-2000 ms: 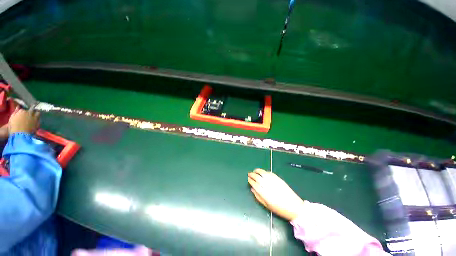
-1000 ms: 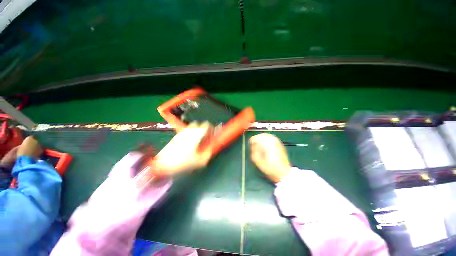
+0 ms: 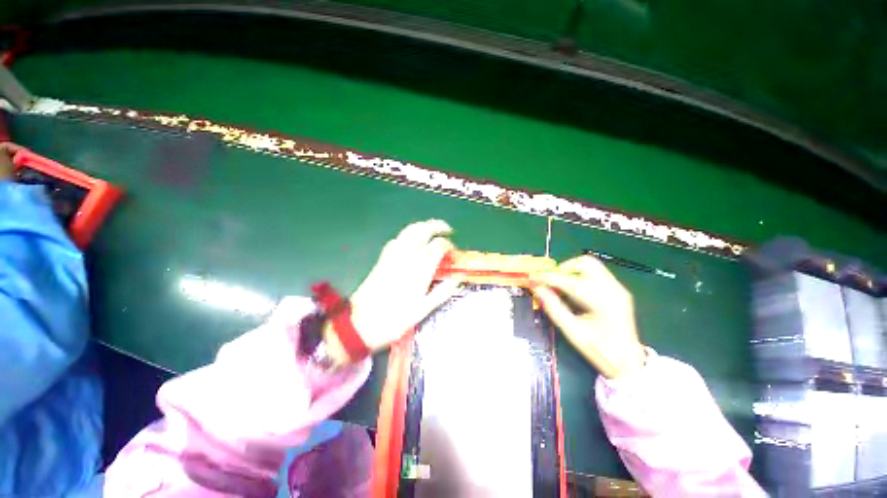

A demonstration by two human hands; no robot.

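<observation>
A red-orange carrier frame (image 3: 391, 418) stands lengthwise before me at the near bench edge, its lower end cut off by the picture. In it lies a black tablet unit with a large shiny silver-white rectangle (image 3: 477, 389). A small green-and-white patch (image 3: 416, 471) shows at its near left. My left hand (image 3: 404, 282), with a red wristband, grips the far left corner of the frame. My right hand (image 3: 588, 306) has thumb and fingertips on the far right corner. The fingers partly cover the far end.
A thin black tool (image 3: 627, 263) lies on the bench beyond my right hand. Stacked trays with white rectangular parts (image 3: 822, 321) stand at right. A worn white-brown edge strip (image 3: 438, 179) borders the green belt. At left, a blue-sleeved person (image 3: 39, 331) is beside another red-orange frame (image 3: 92, 214).
The frame has moved from the belt to the near bench and turned lengthwise. My left hand still holds it. My right hand has come onto its far right corner. The view has tilted.
</observation>
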